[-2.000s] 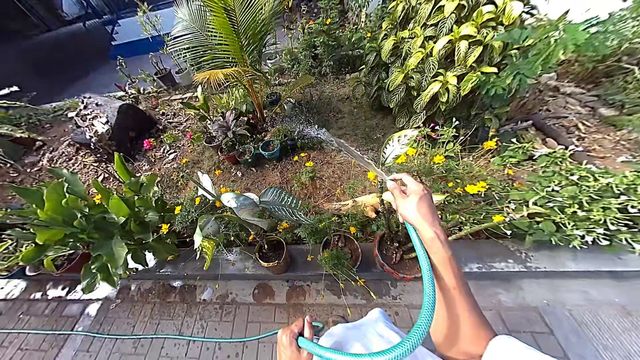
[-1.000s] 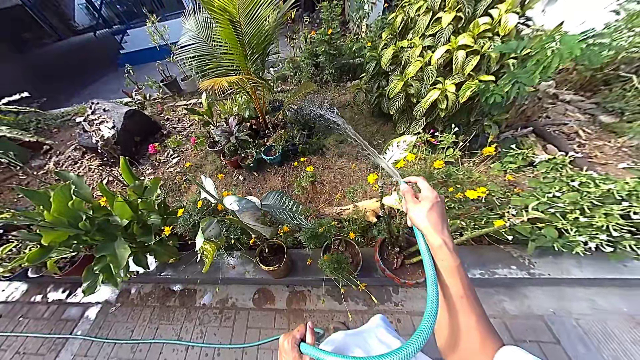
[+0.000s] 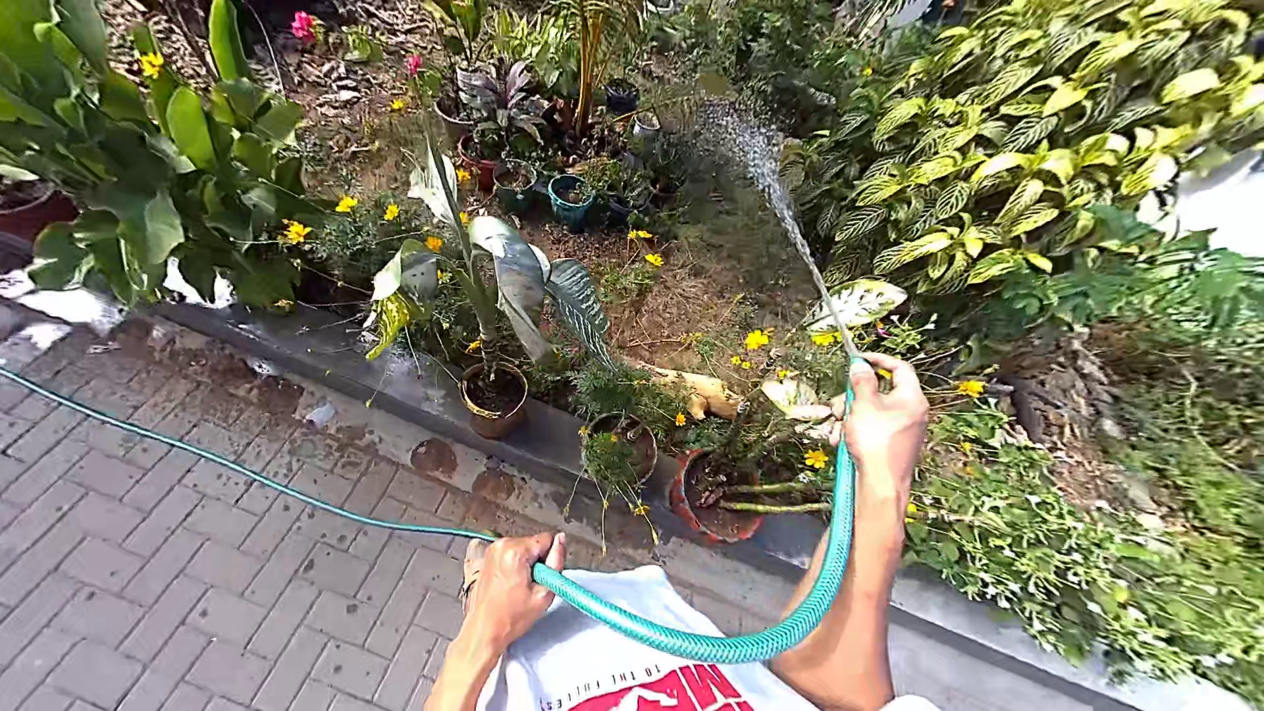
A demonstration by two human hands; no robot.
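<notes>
My right hand (image 3: 886, 420) grips the end of a green braided garden hose (image 3: 731, 647), with the thumb at its mouth. From there a water jet (image 3: 775, 193) sprays up and away over the planted bed. Lower down, my left hand (image 3: 512, 583) is closed around the same hose in front of my shirt. The hose bends in a U between both hands, and its thinner-looking length runs off left across the paving. Beyond my hands a reddish pot (image 3: 716, 494), a pot with feathery greenery (image 3: 622, 449) and a brown pot with a large-leaved plant (image 3: 494, 400) line the kerb.
A concrete kerb (image 3: 395, 395) separates brick paving (image 3: 197, 583) from the bed. Small pots, among them a teal pot (image 3: 570, 202), sit farther in. A dense variegated shrub (image 3: 1027, 148) fills the upper right, and a broad-leaved plant (image 3: 148, 188) stands at left.
The view has turned and the kerb now slants down to the right. The water jet now leans more steeply up, toward the space beside the shrub. Both hands keep their hold on the hose.
</notes>
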